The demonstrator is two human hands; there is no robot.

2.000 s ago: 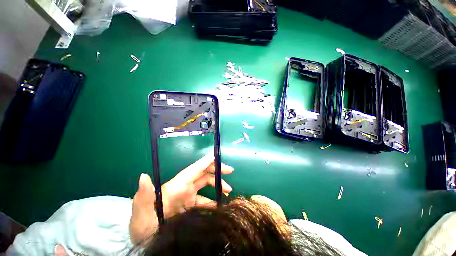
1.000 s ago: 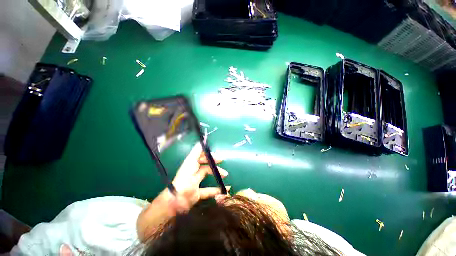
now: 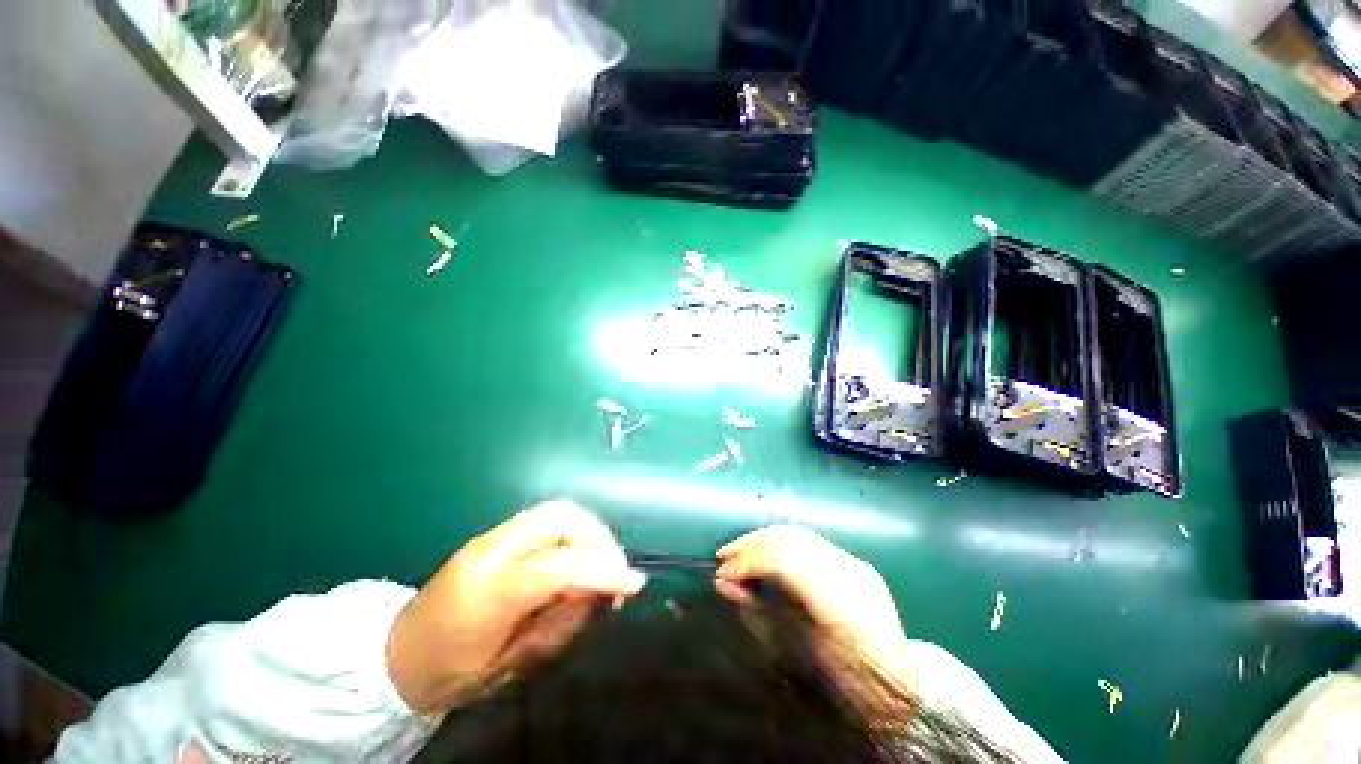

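Note:
A black phone middle frame (image 3: pixel 676 563) shows only as a thin dark edge between my two hands, low in the centre; hair in front of the camera hides the rest. My left hand (image 3: pixel 515 594) is closed on its left end. My right hand (image 3: pixel 818 585) pinches its right end with bent fingers. No tool is visible in either hand. A pile of thin white liner strips (image 3: pixel 709 332) lies on the green mat (image 3: pixel 448 403) beyond the hands.
Upright stacks of frames (image 3: pixel 1030 430) stand at the right, with another stack (image 3: pixel 709 172) at the back and a dark stack (image 3: pixel 164 373) at the left. Plastic bags (image 3: pixel 500 90) lie back left. A pale sleeve (image 3: pixel 1313 731) shows bottom right. Scraps are scattered.
The frame was held up in my left hand with its window showing, then tilted; now it is low and edge-on. My right hand has come into view and holds it too. The view has shifted slightly.

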